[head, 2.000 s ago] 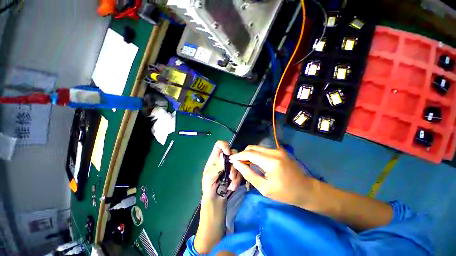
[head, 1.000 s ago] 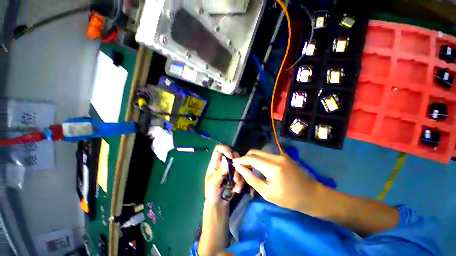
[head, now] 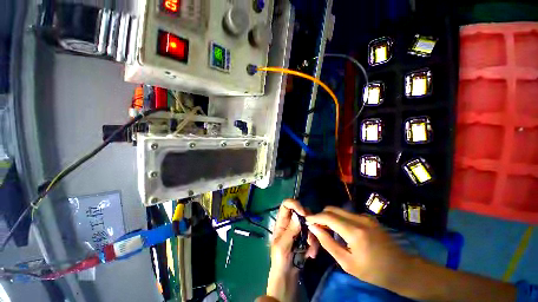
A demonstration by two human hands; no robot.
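Note:
My left hand (head: 286, 236) is upright at the lower middle, its fingers closed around a small black module (head: 301, 240). A dark loop shows at the module's lower end. My right hand (head: 354, 239) reaches in from the right, with thumb and fingertips at the module's upper end. The fingers hide much of the module, and I cannot tell whether the right fingertips hold a small part of it.
A black foam tray (head: 394, 112) holds rows of bright-centred modules, beside a red tray (head: 484, 121). A control box (head: 200, 44) with red displays stands upper left. The blue screwdriver (head: 144, 239) hangs left. An orange cord (head: 337, 118) runs down towards my hands. A white pen (head: 242, 232) lies nearby.
The view has turned, bringing the control box in and pushing the green mat lower. Both hands appear farther right and lower, still together at the module.

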